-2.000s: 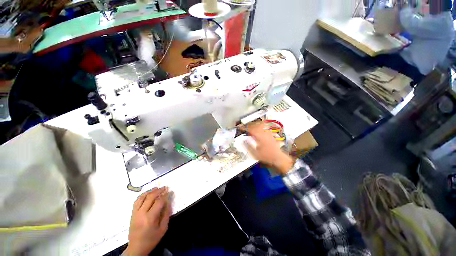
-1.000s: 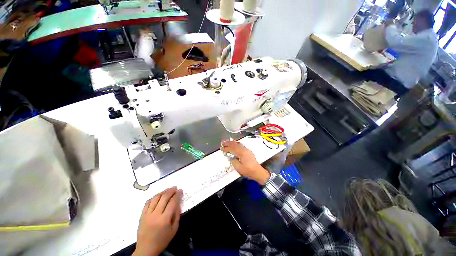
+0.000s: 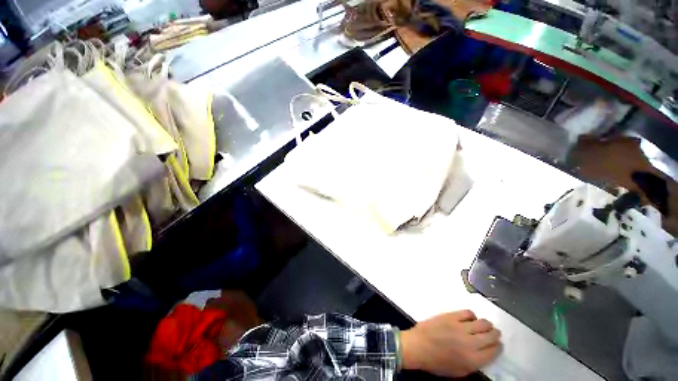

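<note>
My left hand (image 3: 451, 344) rests on the white table's front edge, near the machine's grey bed plate (image 3: 513, 275), and holds nothing. The white sewing machine head (image 3: 587, 238) stands at the right, cut off by the frame edge. A green tool (image 3: 560, 326), blurred, lies on the bed plate. A pale fabric bag (image 3: 372, 160) with thin handles lies on the table left of the machine. My right hand is out of the picture.
Beige bags with yellow edges (image 3: 74, 164) hang in a pile at the left. Red-orange cloth (image 3: 186, 338) lies low at the bottom left. Brown bags (image 3: 409, 22) lie at the back. A green-topped table (image 3: 535, 33) stands at the upper right.
The view has swung left, bringing the whole bag and the left-hand pile into view. The scissors and my right hand have left the picture. My left hand still rests on the table.
</note>
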